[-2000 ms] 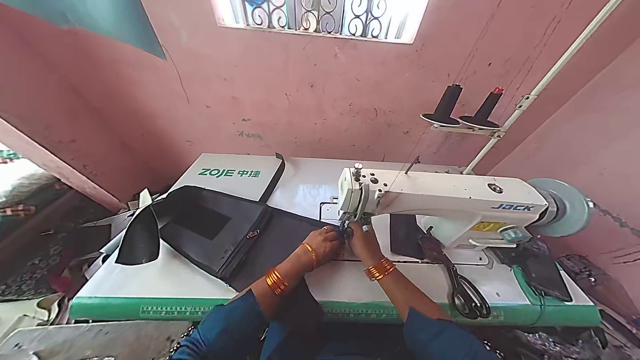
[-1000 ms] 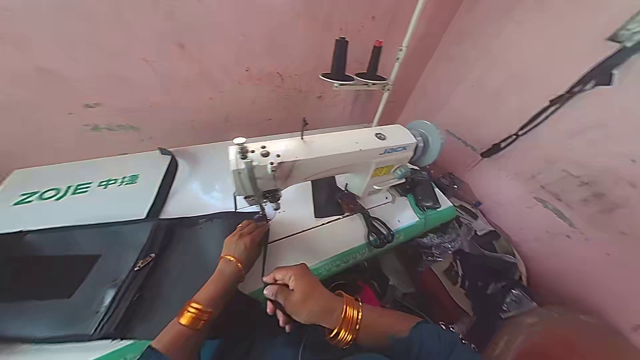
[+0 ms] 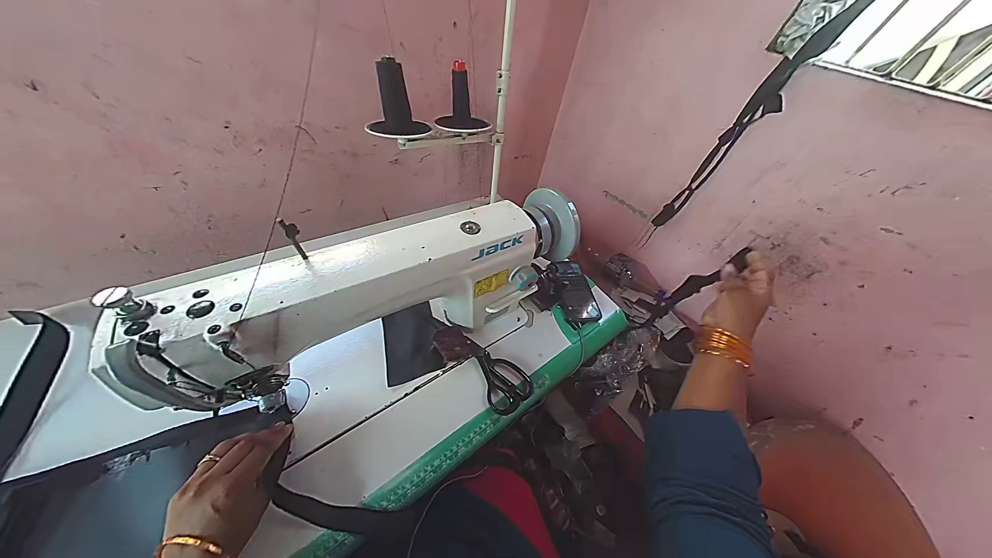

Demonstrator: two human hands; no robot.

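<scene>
My left hand [image 3: 225, 488] presses on dark fabric [image 3: 101, 480] close to the needle area of a white Jack sewing machine [image 3: 372, 279]. From beneath its fingers a black strip [image 3: 333, 513] runs down over the table's front edge. Out to the right, my right hand [image 3: 740, 298] is raised near the pink wall, its fingers closed on the end of a dark fabric strip [image 3: 690, 288] that hangs toward the items behind the table's right end. Black-handled scissors [image 3: 508, 385] lie on the table to the right of the needle area.
Two black thread cones [image 3: 394, 93] stand on a holder behind the machine. A black device [image 3: 575, 293] rests by the handwheel [image 3: 554, 225]. Plastic and cloth scraps [image 3: 620, 364] are heaped beyond the green table edge [image 3: 457, 442]. More dark strips [image 3: 717, 147] hang on the right wall.
My right hand has moved from beside the needle area out to the right and now grips a dark strip. My left hand stays on the fabric by the needle. The view has swung right.
</scene>
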